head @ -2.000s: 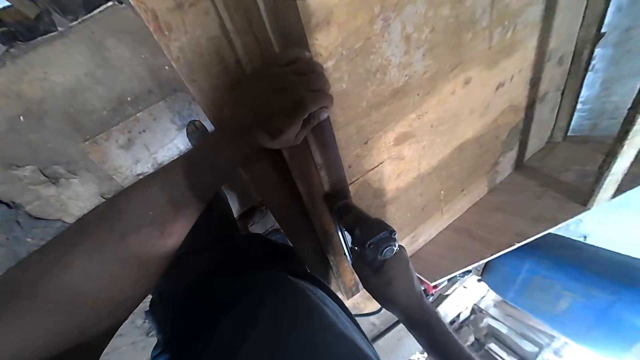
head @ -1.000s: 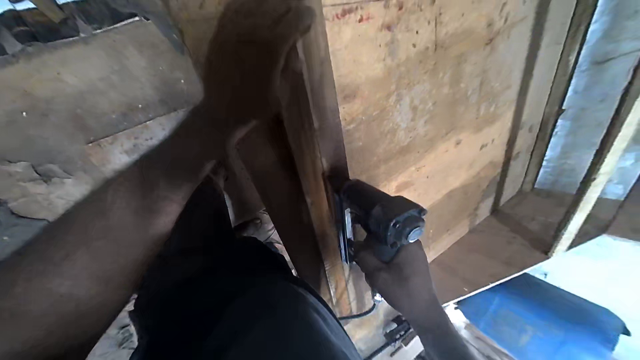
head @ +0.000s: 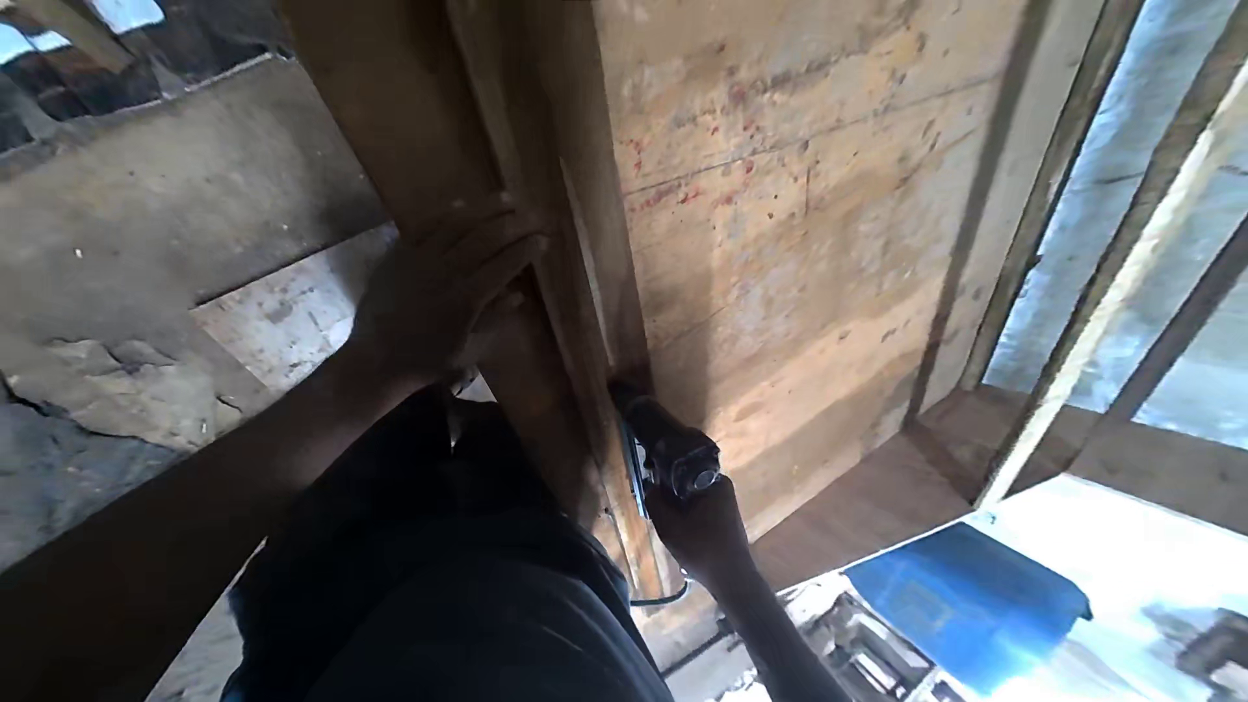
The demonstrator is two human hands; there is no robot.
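Note:
A long wooden board (head: 585, 283) with lengthwise edges runs from the top of the view down beside my legs, over a wide plywood surface. My left hand (head: 448, 283) lies on the wood at its left side, with the fingers spread over the edge. Lower down, my right hand (head: 697, 522) grips a black power tool (head: 673, 439) that stands against the board's right side. A metal plate shows between the tool and the wood; the exact kind of tool is unclear. A dark cord loops near the board's lower end.
The stained plywood surface (head: 780, 214) extends to the right, with wooden framing (head: 1102, 283) beyond it. A blue barrel or container (head: 975, 604) is at the lower right, near scrap wood (head: 868, 653). A worn grey panel (head: 214, 185) is at the left.
My left hand was farther up the board one second ago and now rests lower on it. My right hand still holds the tool against the wood. The view has shifted.

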